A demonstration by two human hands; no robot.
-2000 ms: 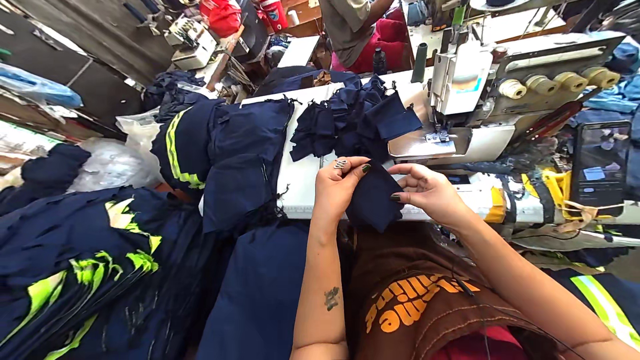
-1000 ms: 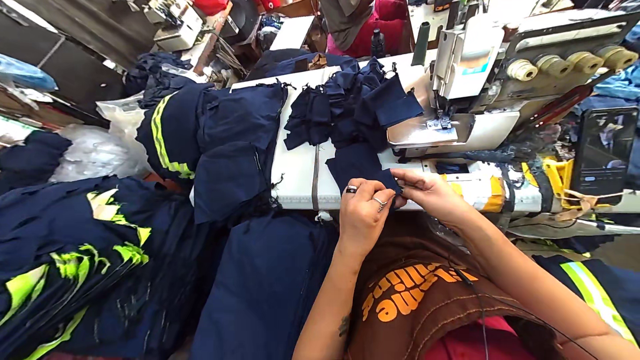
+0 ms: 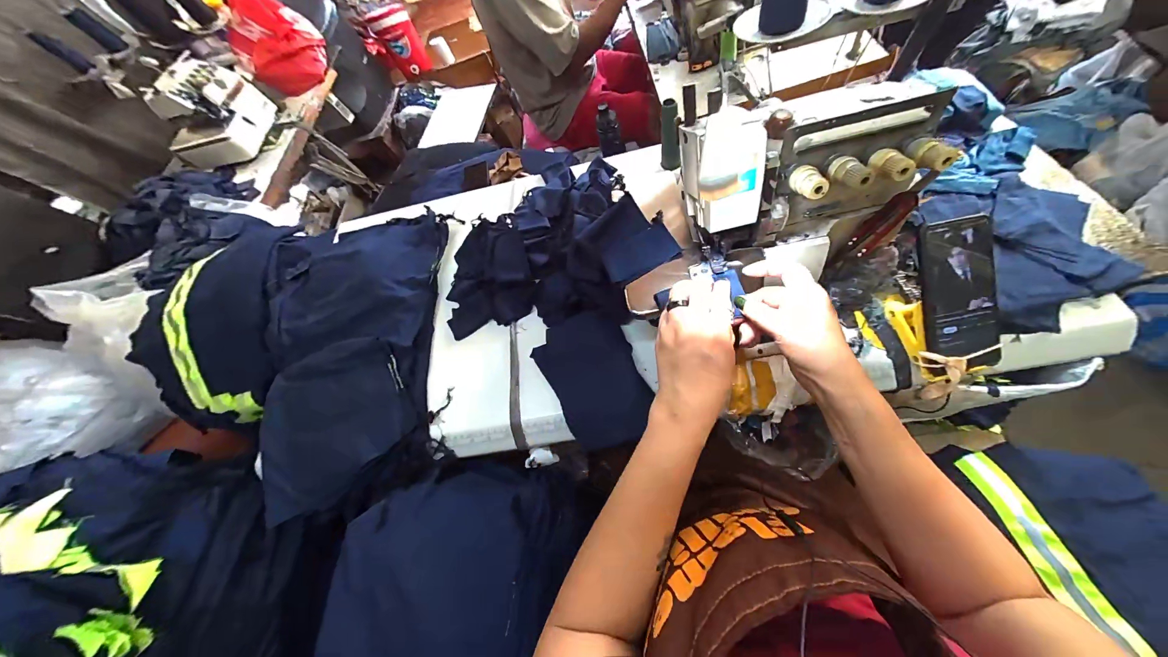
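Note:
Both my hands are at the presser foot of the sewing machine [image 3: 730, 173]. My left hand [image 3: 695, 338] and my right hand [image 3: 796, 315] hold a small navy cloth piece [image 3: 727, 276] between their fingers, at the needle area. The fingers cover much of it. A larger navy cloth piece [image 3: 595, 379] lies on the white table just left of my left hand. Behind it is a heap of small navy pieces [image 3: 557, 246], which reaches to the machine's metal plate.
Navy garments with a reflective strip [image 3: 187, 338] lie at the left of the white table [image 3: 474, 383]. A phone [image 3: 960, 283] stands tied at the right. Thread cones and tension dials [image 3: 849, 171] are on the machine. A co-worker [image 3: 538, 64] sits beyond the table.
Both hands have moved from the table's front edge up to the machine's needle area. The navy piece held two seconds ago lies on the table, and the fingers hold a small piece at the presser foot.

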